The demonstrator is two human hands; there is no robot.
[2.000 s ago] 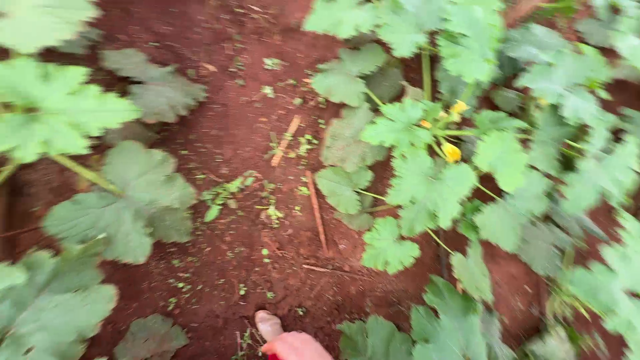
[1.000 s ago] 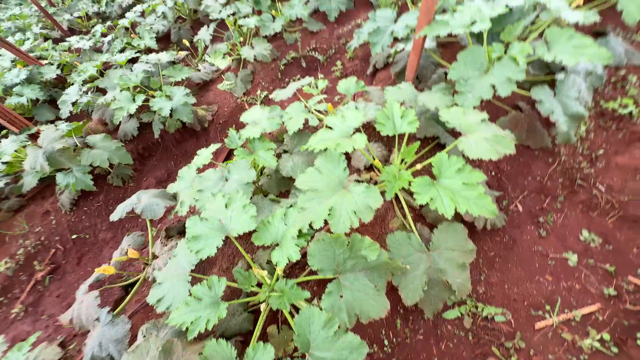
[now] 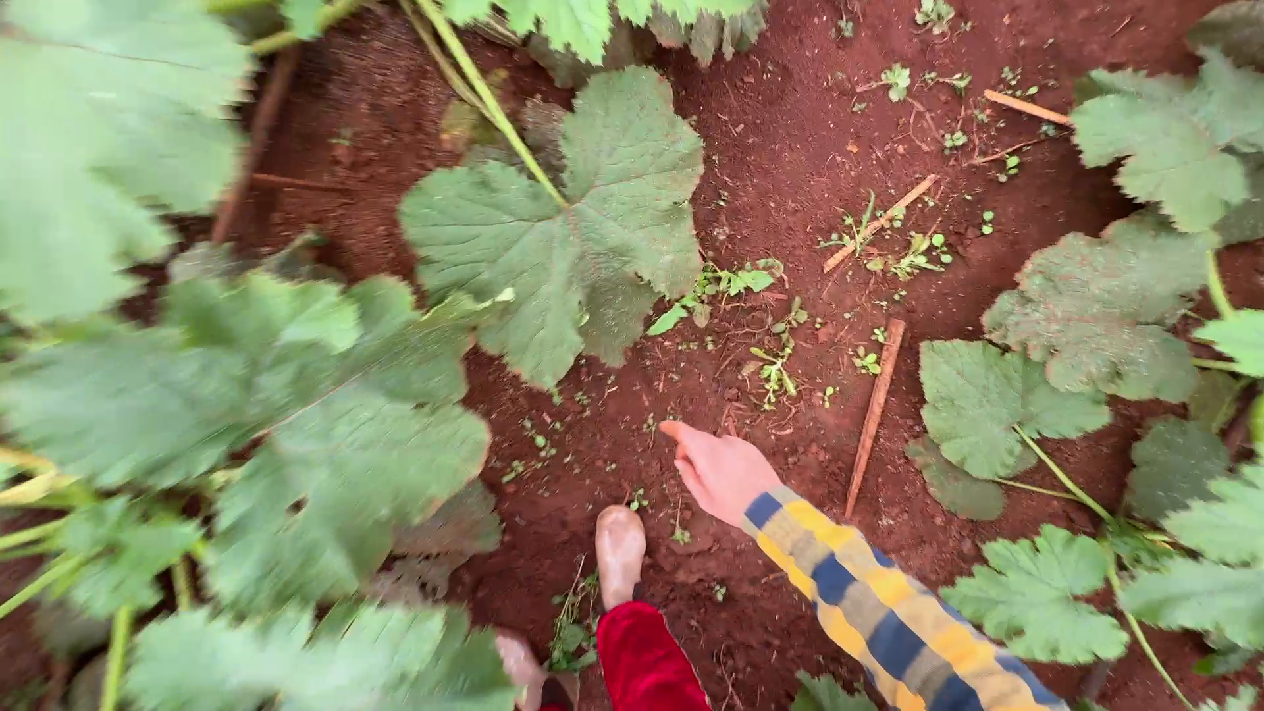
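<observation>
My right hand (image 3: 723, 474), in a yellow, blue and tan checked sleeve, reaches in from the lower right over the red soil. Its index finger is extended toward the left and nothing shows in its grasp; the other fingers are partly hidden. Just beyond it grow small green weeds (image 3: 775, 375). A broad lobed squash leaf (image 3: 568, 222) spreads to the upper left of the hand, on a long pale stalk. To the hand's right a thin wooden stick (image 3: 876, 420) lies on the soil. My left hand is out of the picture.
Large squash leaves (image 3: 336, 425) crowd the left side, and more squash plants (image 3: 1057, 592) line the right. Between them runs a soil path (image 3: 770, 188) with another stick (image 3: 879, 225) on it. My shoe (image 3: 620, 553) and red-clad leg (image 3: 647, 657) are at the bottom.
The view has swung from a squash plant back down to the path and my feet. My right hand and sleeve, absent one second ago, now reach over the soil.
</observation>
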